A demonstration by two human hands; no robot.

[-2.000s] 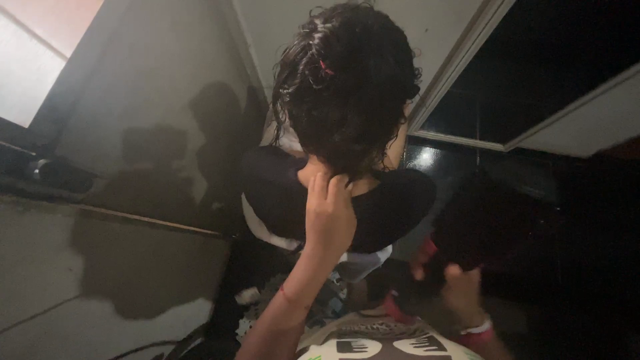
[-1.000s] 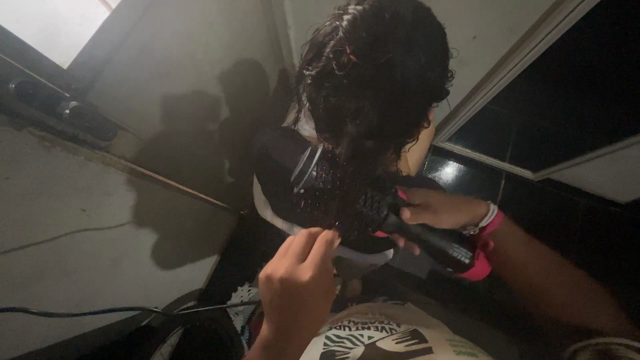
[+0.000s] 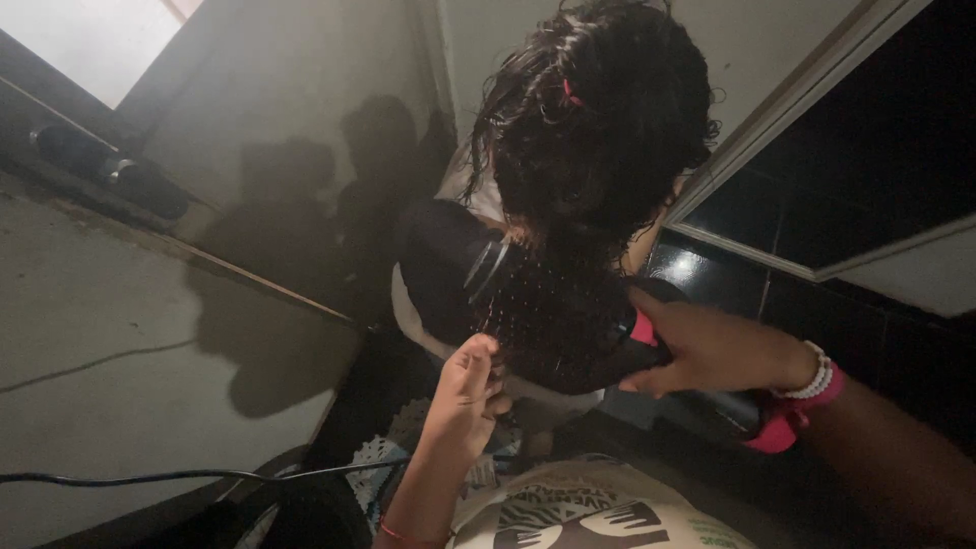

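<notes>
A seated person with dark, wet curly hair (image 3: 602,122) is bent forward below me, a pink hair tie (image 3: 570,93) in the hair. My right hand (image 3: 690,347) is closed around a black and pink hot-air styling brush (image 3: 549,313), whose wide bristled head lies against the lower hair at the nape. My left hand (image 3: 474,381) pinches the ends of a thin strand just left of the bristles. Hair and shadow hide part of the brush head.
A grey wall (image 3: 99,320) and a dark door with a handle (image 3: 122,171) stand at the left. A black cord (image 3: 191,474) runs in from the lower left. A white-edged frame (image 3: 793,84) and dark glossy floor tiles (image 3: 679,263) are at the right.
Two seconds ago my left hand was at the person's nape and the brush was off to the lower right; now the brush is at the hair and my left hand is lower, at the strand.
</notes>
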